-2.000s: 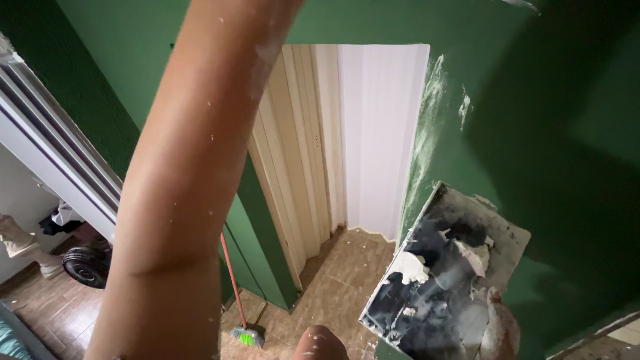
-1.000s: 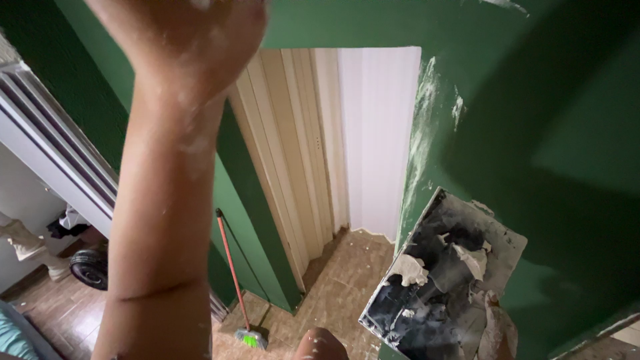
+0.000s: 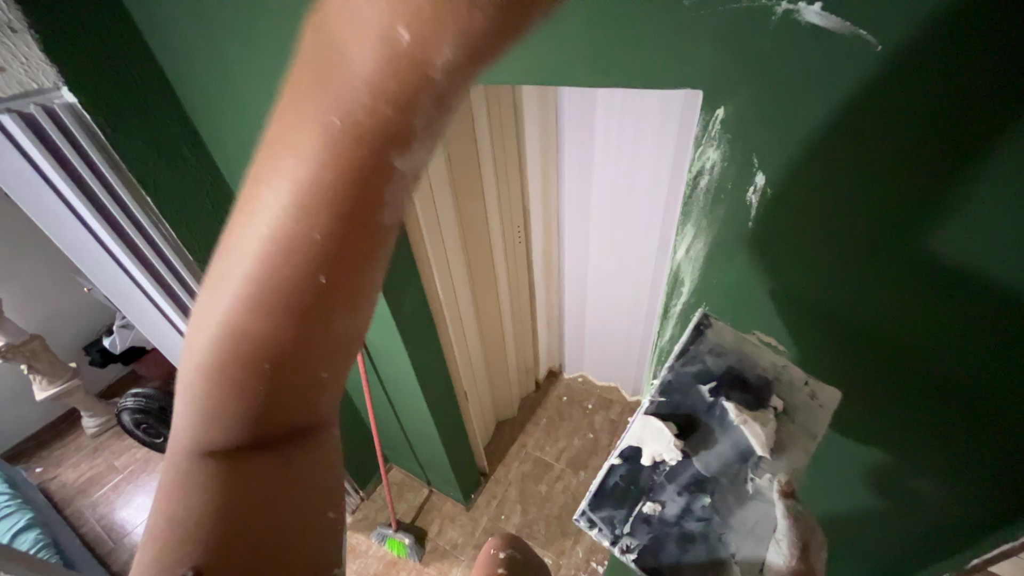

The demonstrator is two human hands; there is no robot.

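My left forearm, specked with white, rises across the left half of the view and runs out over the top edge; the left hand itself is out of frame. At the lower right my right hand (image 3: 796, 528), smeared with white compound, grips a flat rectangular plastering board (image 3: 712, 448). Its dark, scuffed face carries lumps of white compound (image 3: 656, 440). Behind the board stands a green wall (image 3: 808, 200). White compound is smeared on it in a streak (image 3: 696, 232) along the opening's right edge, in a small patch (image 3: 755, 192) and near the top (image 3: 828, 20).
Beige folding panels (image 3: 488, 240) and a white panel (image 3: 612, 232) fill the opening. A broom (image 3: 396, 542) with a red handle leans by the green pillar (image 3: 424, 400). White crumbs dot the tiled floor (image 3: 528, 480). A black wheel (image 3: 144, 420) and a pale ornate pedestal (image 3: 60, 376) are at left.
A second ago my left hand showed at the top edge; it has since moved up out of view, and the forearm now slants to the right. My right hand still holds the board at lower right.
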